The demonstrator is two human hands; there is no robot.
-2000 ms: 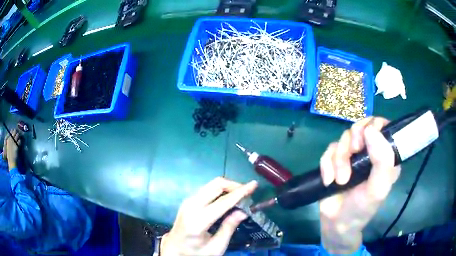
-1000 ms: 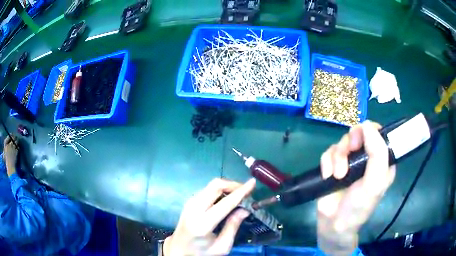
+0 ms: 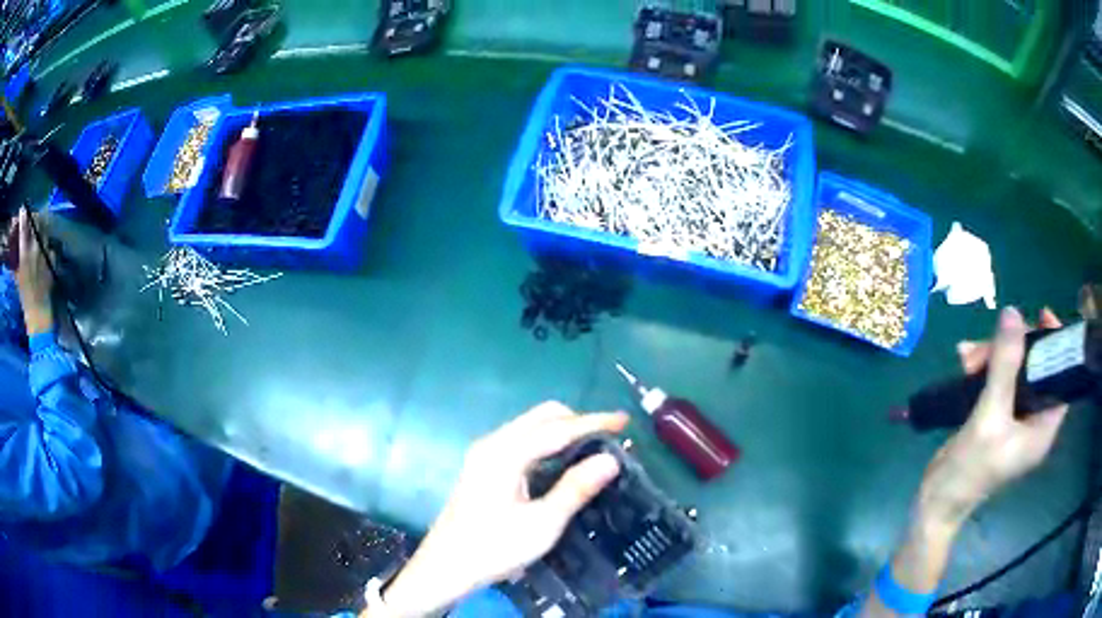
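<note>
My left hand holds an open black camera housing near the bench's front edge, with thumb and fingers over its upper left part. My right hand is at the right edge of the view around a black electric screwdriver with a white label. Its tip points left, away from the housing. A dark-red dispensing bottle with a thin pale needle tip lies on the bench just beyond the housing.
Large blue bin of white leads; small blue bin of brass fittings; white cloth; loose black rings. Blue bins stand at left near a blue-clad person. Housings line the back.
My right hand has moved the screwdriver right, off the housing. The housing now shows more of its open inside. The view has shifted, so the bins appear farther right.
</note>
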